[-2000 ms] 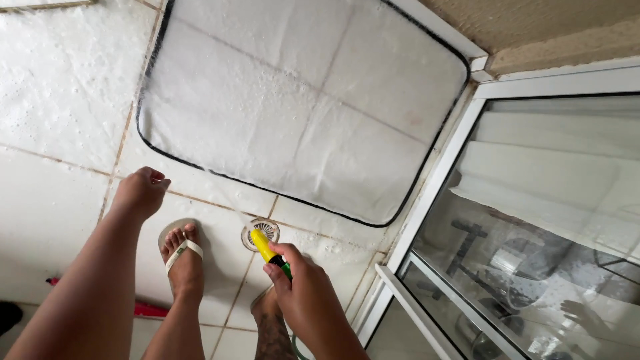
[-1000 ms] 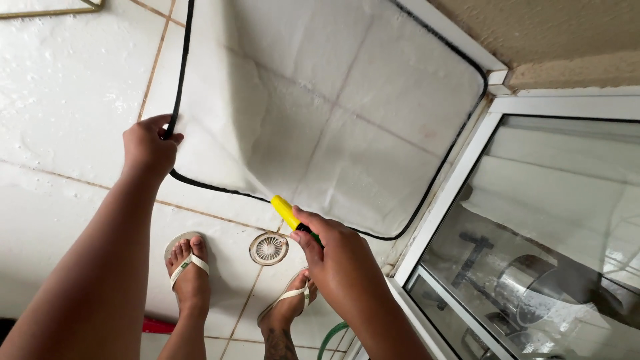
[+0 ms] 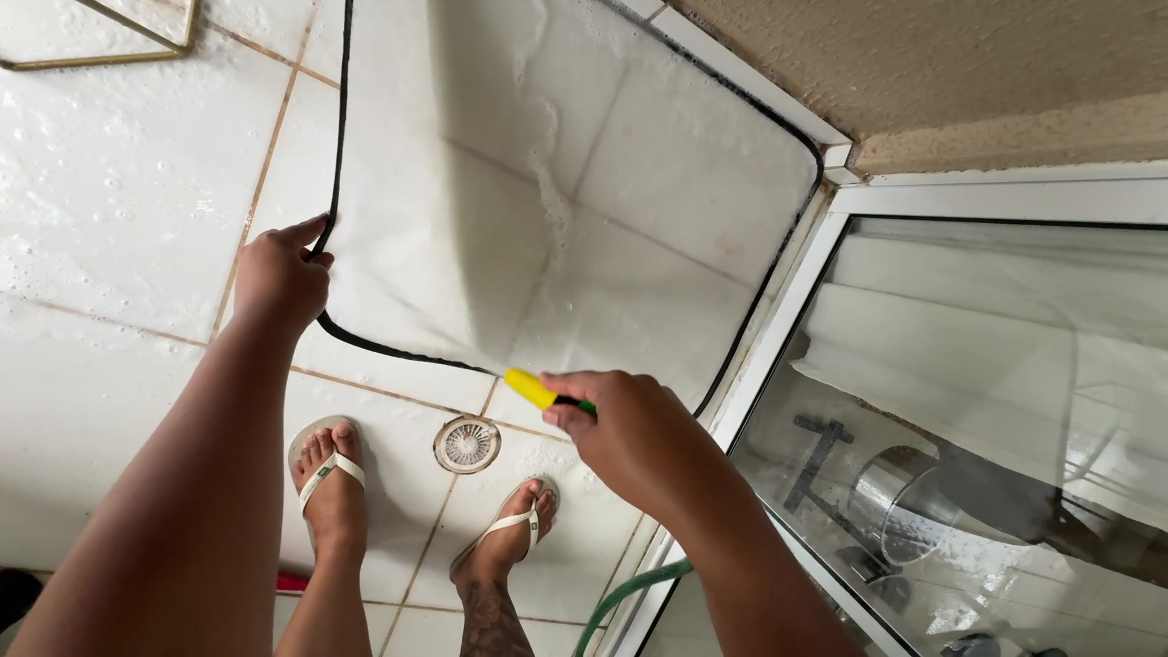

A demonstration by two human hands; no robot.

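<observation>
My left hand [image 3: 285, 274] pinches the black-bordered left edge of a translucent plastic sheet [image 3: 675, 173], whose left side is lifted and bent off the tiles. My right hand [image 3: 620, 429] is closed around a green hose [image 3: 630, 589] fitted with a yellow nozzle [image 3: 529, 389]. The nozzle points up and left at the sheet's lower edge. Foamy water runs over the sheet, and floor tiles show through it. A round floor drain [image 3: 467, 444] lies below the nozzle, just ahead of my feet in white flip-flops [image 3: 333, 470].
A glass door with a white frame [image 3: 794, 319] stands at the right, beside a rough beige wall [image 3: 958, 82]. Wet, soapy white tiles [image 3: 119, 201] spread to the left. A metal rod frame [image 3: 100, 60] lies at the top left. Something red [image 3: 292, 581] is behind my left foot.
My left hand was free of the sheet two seconds ago and now holds its edge. The sheet's left side, flat before, is raised. The right hand keeps the nozzle.
</observation>
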